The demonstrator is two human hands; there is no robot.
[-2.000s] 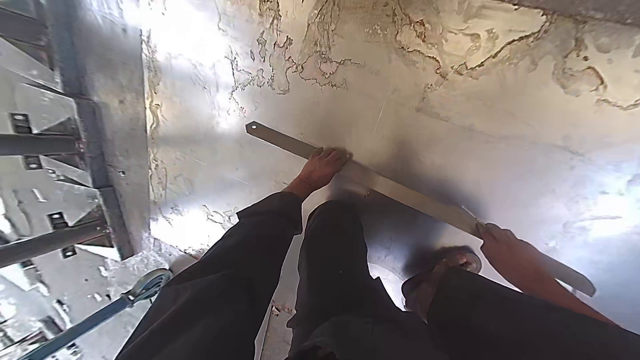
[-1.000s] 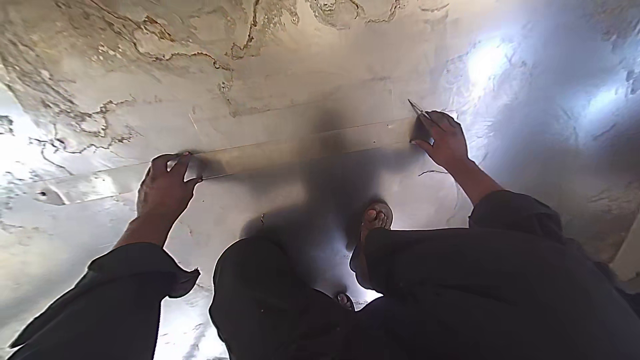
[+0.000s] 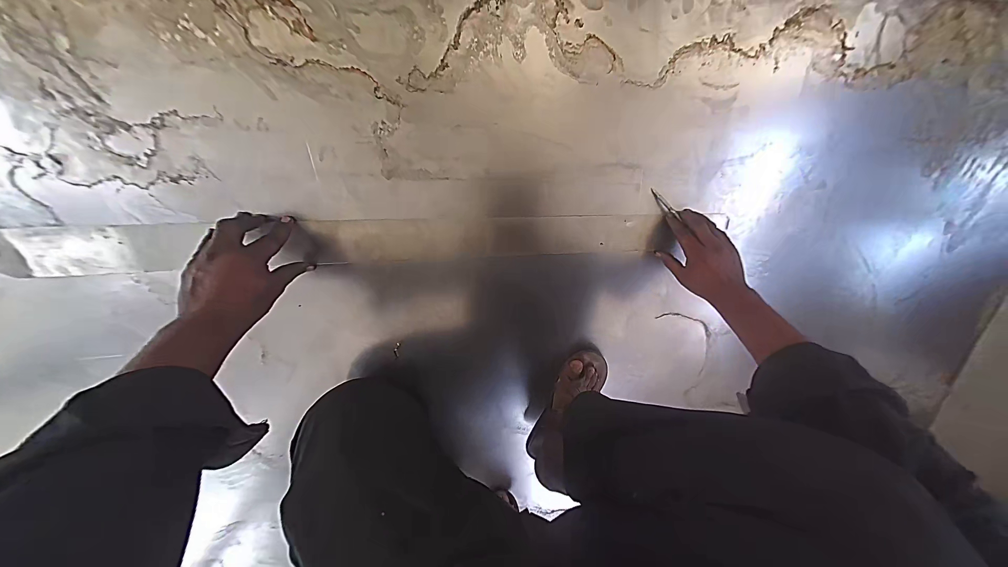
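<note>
A long flat metal straightedge [image 3: 441,239] lies across a shiny metal sheet [image 3: 488,142], running nearly level through the middle of the view. Toward its left part, my left hand [image 3: 240,264] rests on it, thumb at the near edge and fingers at the far edge. My right hand [image 3: 703,256] is at the straightedge's right part and holds a thin pointed marking tool [image 3: 665,203] between thumb and fingers. The tool's tip points away from me, beyond the far edge. Whether the tip touches the sheet I cannot tell.
Rust-edged stains [image 3: 583,55] run along the far part of the sheet. My bare foot [image 3: 581,376] is on the sheet between my hands, close to my dark-trousered knees. Bright reflections show at the right. Another surface's edge [image 3: 972,354] crosses the lower right.
The view has turned since the oldest frame, where the straightedge slanted down to the right. Since then my hands have come to sit farther apart on it.
</note>
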